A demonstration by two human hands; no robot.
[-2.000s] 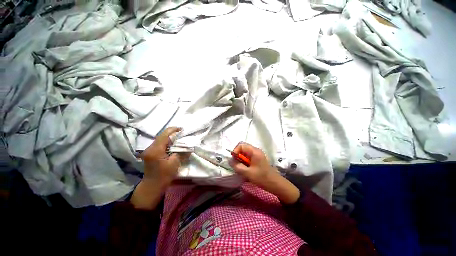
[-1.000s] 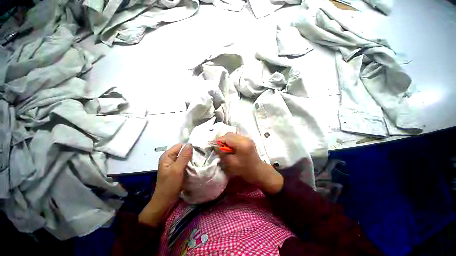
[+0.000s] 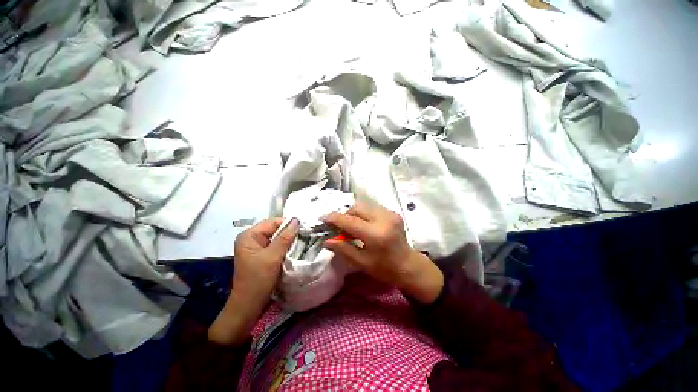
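Note:
A pale garment [image 3: 448,191] lies over the table's near edge and partly on my lap, dark buttons showing on its placket. A bunched part of it, perhaps a sleeve end, is between my hands. My left hand [image 3: 260,260] pinches its left side between thumb and fingers. My right hand [image 3: 379,241] is at its right side, fingertips on the cloth, and holds small orange-red thread snips [image 3: 339,239], mostly hidden in the fingers. The blades cannot be made out.
Heaped pale garments [image 3: 84,176] cover the left side and hang over the edge. Another garment [image 3: 562,138] lies at the right, more along the far side [image 3: 207,27]. The white table [image 3: 222,99] ends near my lap. A checked apron [image 3: 352,341] covers my lap. Something blue [image 3: 605,291] is below right.
Since the oldest frame, the stretched cloth has become a bunched, rounded part between my hands. Over the last second my right fingers have shifted on the cloth and the snips show less.

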